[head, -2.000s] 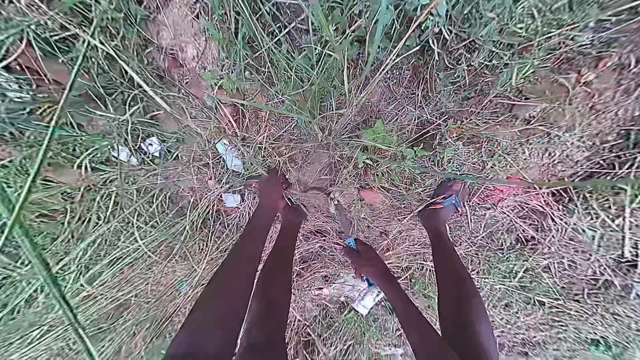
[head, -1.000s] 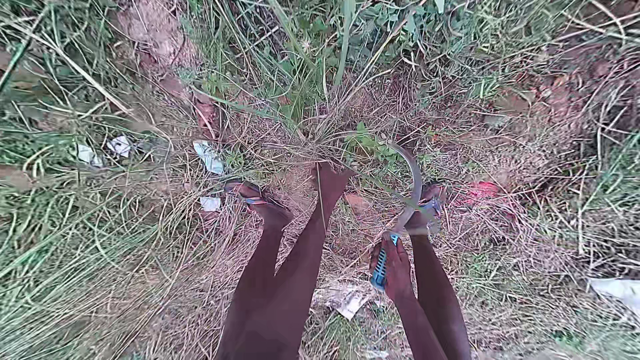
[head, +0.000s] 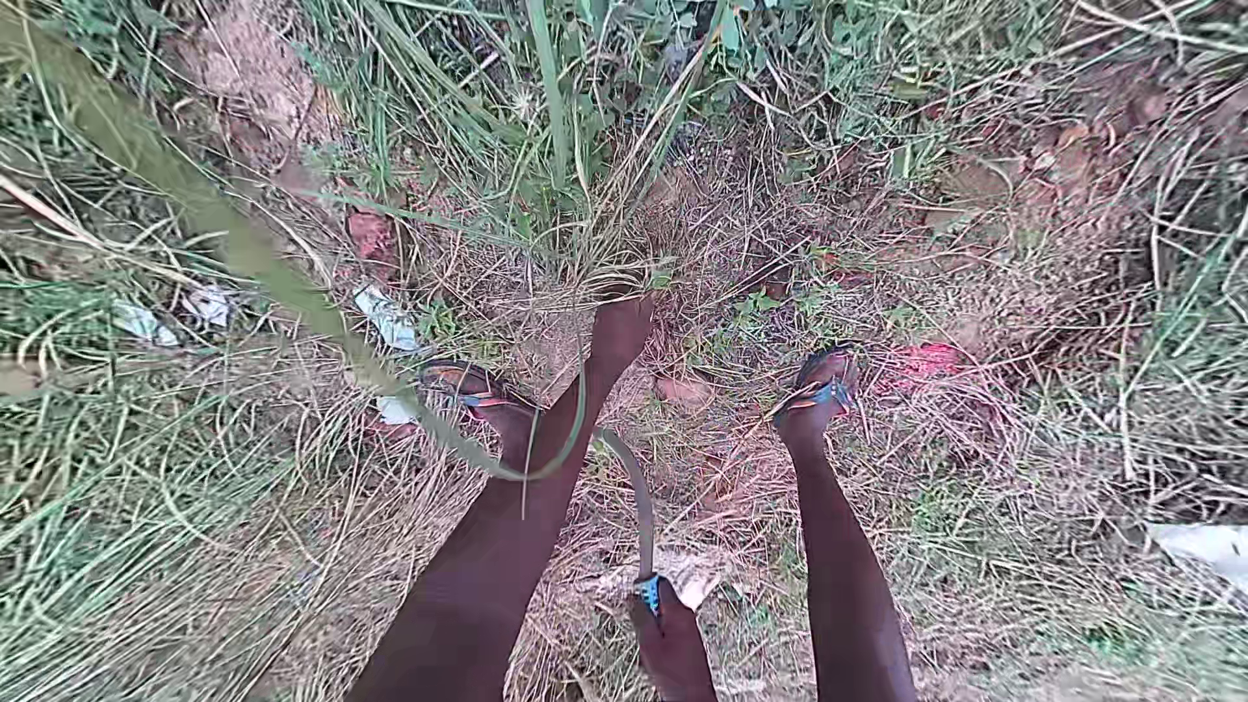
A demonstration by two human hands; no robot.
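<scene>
My left hand (head: 624, 302) reaches down between my feet and is closed on a clump of grass (head: 609, 253) near its base. Low in the view, my right hand (head: 663, 609) grips the blue handle of a sickle (head: 642, 502). The curved blade points up and bends left at its tip, near my left forearm and below the left hand. My feet in strapped sandals stand apart, the left sandal (head: 478, 390) beside the left arm and the right sandal (head: 824, 390) farther right. The left fingers are partly hidden by grass.
A long grass blade (head: 341, 331) arcs close across the left side. Scraps of pale litter (head: 387, 319) lie at the left, with another white scrap (head: 1209, 551) at the right edge. A reddish stone (head: 372, 237) and a bright red patch (head: 931, 361) show among dry grass and soil.
My left hand has moved from beside the left foot to the grass clump. The right hand with the sickle has shifted down and left since the last earlier frame, away from the right foot.
</scene>
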